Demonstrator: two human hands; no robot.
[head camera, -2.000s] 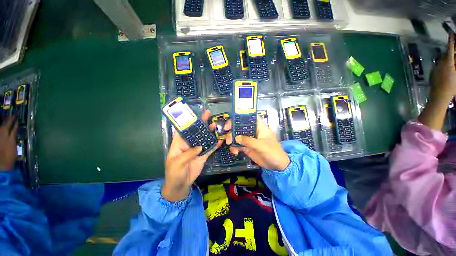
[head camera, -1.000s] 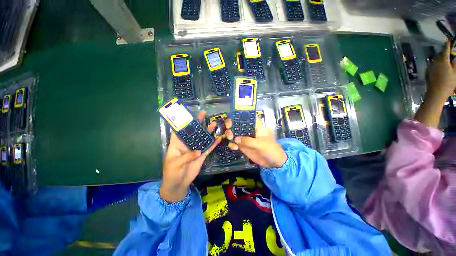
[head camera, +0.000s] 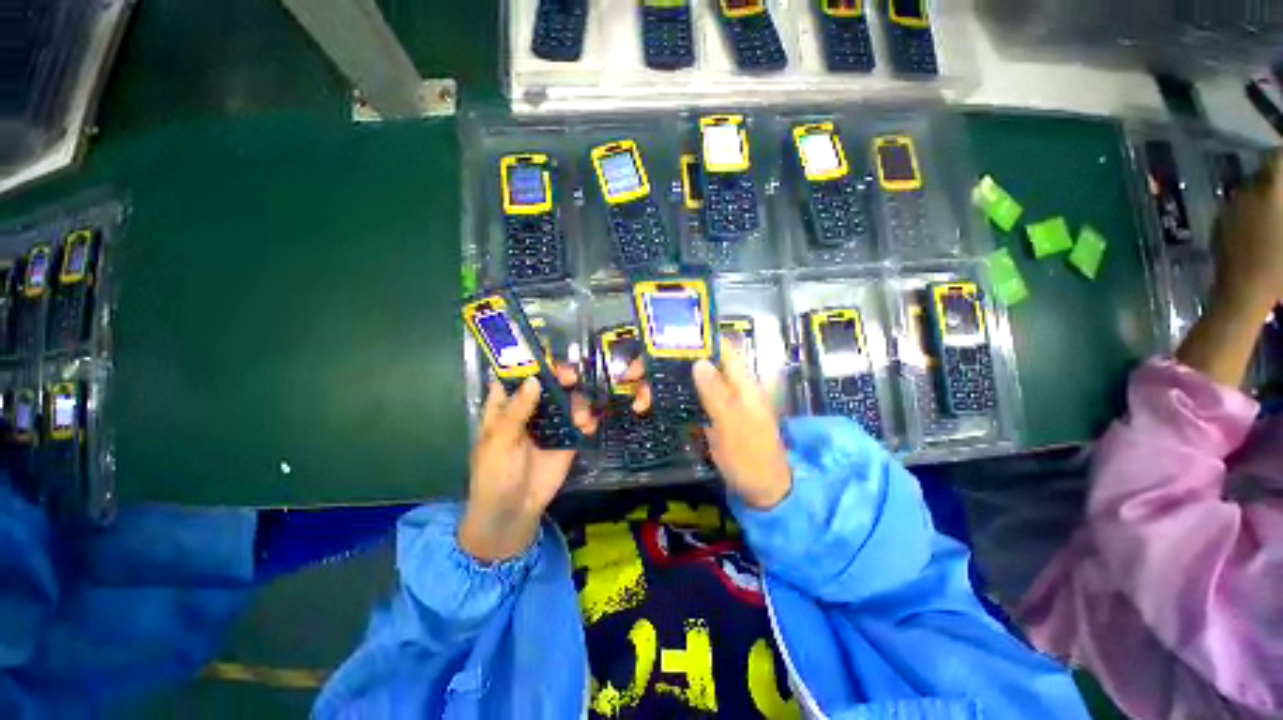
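My left hand (head camera: 518, 447) holds a dark keypad phone (head camera: 500, 335) with a yellow-framed lit screen, tilted, thumb on its upper keys. My right hand (head camera: 735, 422) holds a second keypad phone (head camera: 675, 318) upright, its screen lit white and blue, thumb beside the screen's lower right corner. Both phones are above a clear plastic tray (head camera: 1020, 408). Its back row holds phones, several with lit screens, such as a white-lit phone (head camera: 728, 190); the rightmost one is dark. Its front row also holds phones, partly hidden by my hands.
Small green pieces (head camera: 1048, 236) lie right of the tray. A white shelf (head camera: 732, 92) beyond holds more phones. A grey metal upright (head camera: 359, 56) stands at back left. Neighbours' trays lie at left (head camera: 101, 422) and right. A person in pink (head camera: 1168, 492) sits at right; blue sleeves show at left.
Both held phones have moved lower; my thumbs have shifted up towards the screens. The left phone is turned more upright, its screen now darker blue. The view has shifted slightly.
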